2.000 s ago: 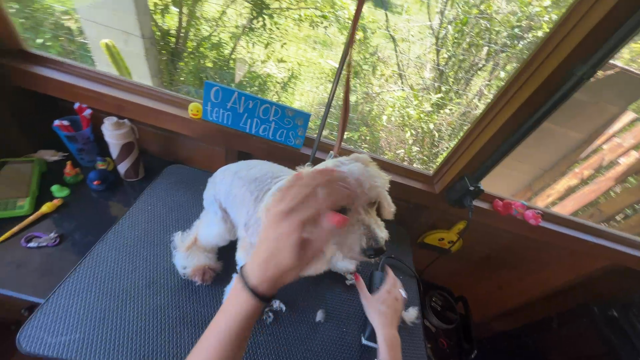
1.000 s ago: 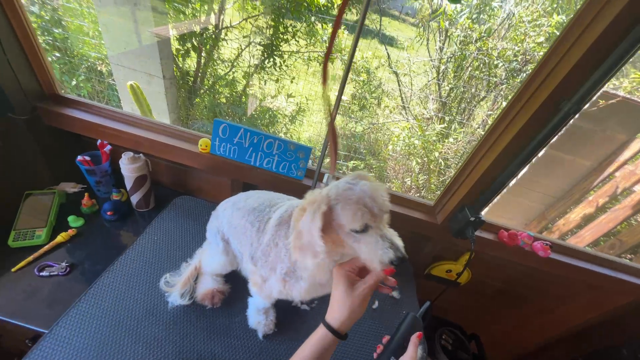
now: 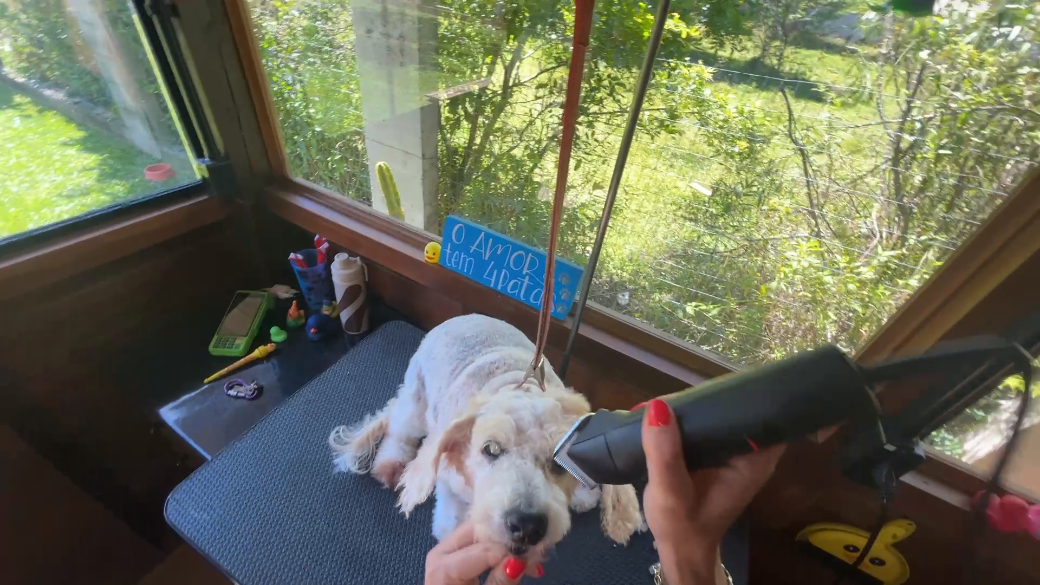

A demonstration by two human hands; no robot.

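Observation:
A white, curly-coated dog with cream ears [image 3: 479, 357] is on a black textured grooming table [image 3: 268, 479], its face turned toward me. My left hand [image 3: 475, 561] holds the dog's chin from below, at the bottom edge of the view. In my right hand [image 3: 699, 496] is a black electric hair clipper [image 3: 731, 406], held nearly level. The clipper's metal blade is beside the dog's eye, overlapping that side of its face; whether it touches the fur I cannot tell. A reddish-brown grooming strap [image 3: 561, 187] runs down to a metal clip behind the dog's head.
Beside the strap rises a metal rod [image 3: 617, 171]. A dark side table [image 3: 215, 418] holds a green card terminal [image 3: 241, 322], a tumbler [image 3: 350, 292], a cup [image 3: 312, 280] and small toys. The clipper's cord [image 3: 1007, 439] hangs at right. A blue sign [image 3: 510, 264] stands on the window sill.
The dog's face has turned from the right toward me. My right hand has raised the clipper from low beside the table to the dog's face. The view has shifted left.

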